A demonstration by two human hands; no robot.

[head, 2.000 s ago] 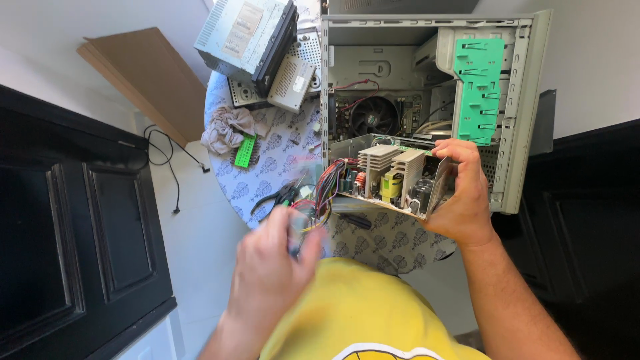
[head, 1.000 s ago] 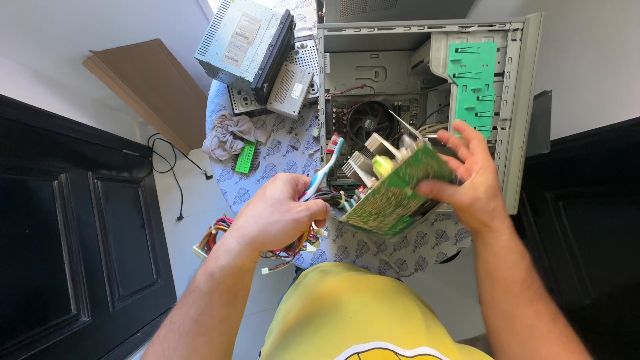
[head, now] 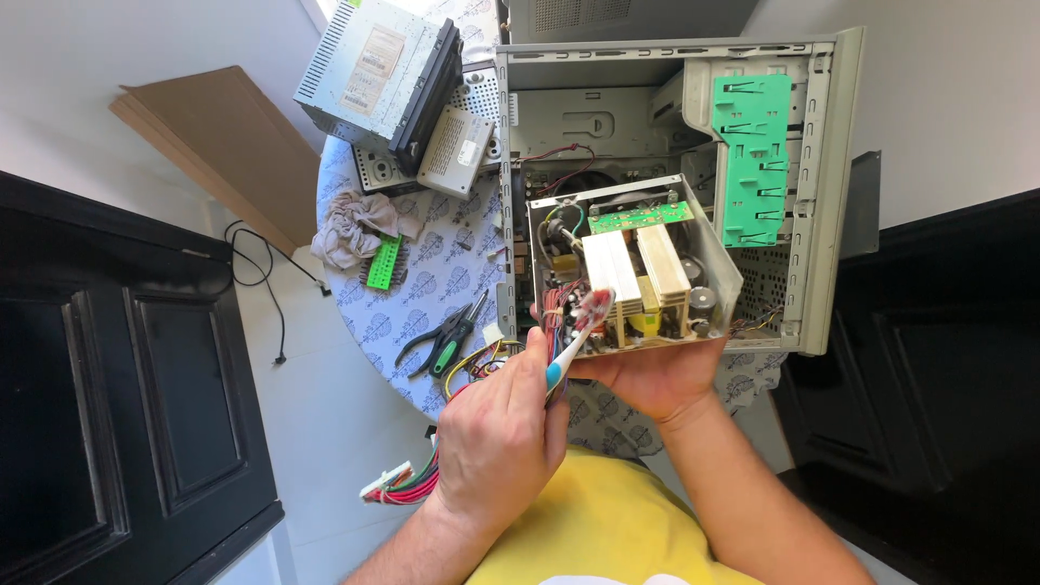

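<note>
My left hand [head: 504, 431] grips a toothbrush [head: 577, 345] with a white and blue handle; its red-and-white bristle head is over the near left part of an opened computer power supply [head: 613, 268]. The power supply's wire bundle runs down by the same hand, its connector [head: 388, 481] hanging below left. From beneath, my right hand [head: 662, 378] supports the power supply, whose heat sinks, capacitors and green circuit board face up. Behind it lies the open computer case [head: 841, 195] on its side, with a green plastic panel [head: 751, 162].
On the cloth-covered round table [head: 349, 301] lie pliers [head: 431, 337], a green-and-black screwdriver [head: 455, 345], a crumpled rag [head: 353, 227] and a green brush [head: 384, 262]. Metal drives [head: 459, 150] and a boxy car-stereo-like unit [head: 366, 73] are stacked at the back left. Cardboard [head: 219, 146] leans beside the table.
The power supply has turned from showing its green underside to showing its components, and stands in front of the case. The toothbrush has moved from above the left hand down to the components.
</note>
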